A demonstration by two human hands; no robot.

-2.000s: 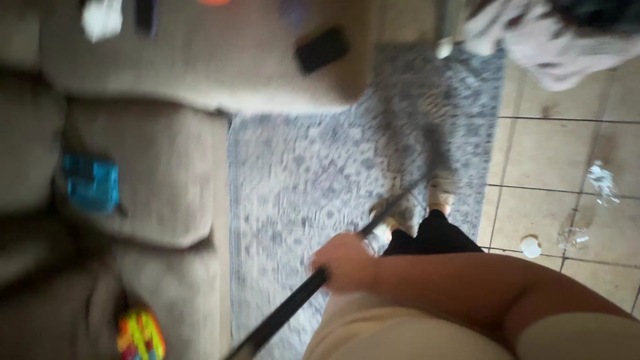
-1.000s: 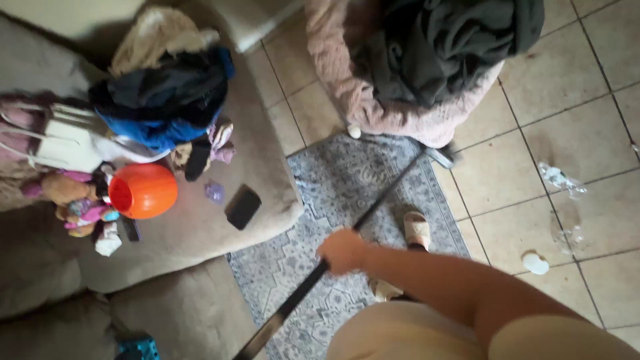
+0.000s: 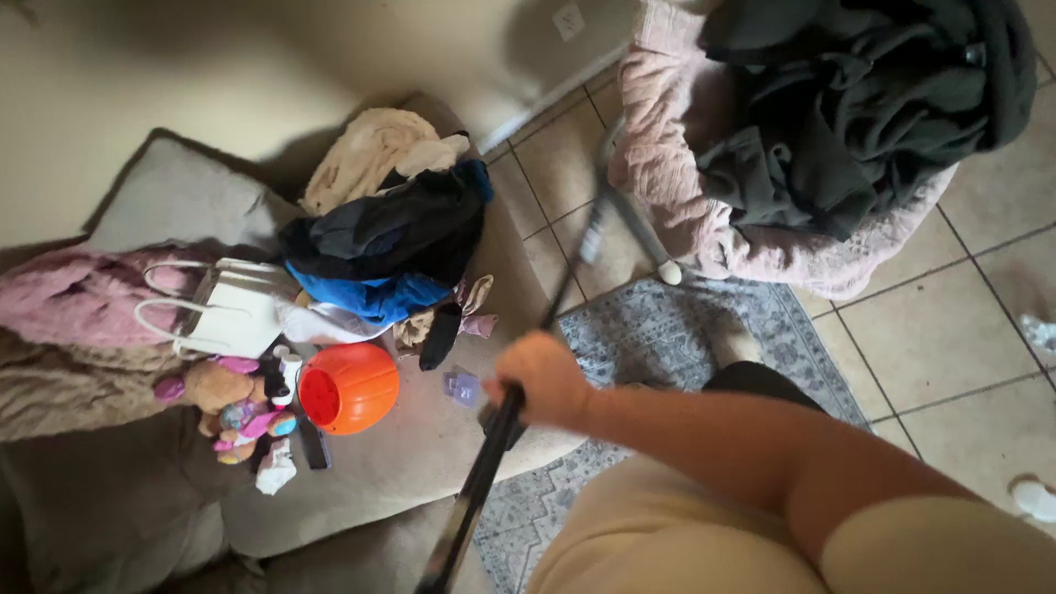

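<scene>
My right hand (image 3: 540,381) is closed around a long black pole (image 3: 483,462) that runs from the lower left up toward the floor tiles. The far part of the pole is blurred beside the pink cloth (image 3: 652,165) draped over a piece of furniture, and I cannot tell what is at its end. My left hand is out of view. Left of my right hand, on the sofa, lie a small purple item (image 3: 462,386) and an orange pumpkin-shaped bucket (image 3: 363,388).
The sofa (image 3: 429,462) also holds a white paper bag (image 3: 239,305), dark and blue clothes (image 3: 388,247) and a teddy bear (image 3: 219,384). Dark fabric (image 3: 841,132) is heaped on the pink cloth. A patterned rug (image 3: 643,330) lies on tiles; a white round thing (image 3: 1035,499) is at right.
The view has swung toward the far end of the sofa and the pink cloth. My right hand has kept hold of the pole, whose far end has moved off the rug's edge to the tiles beyond it.
</scene>
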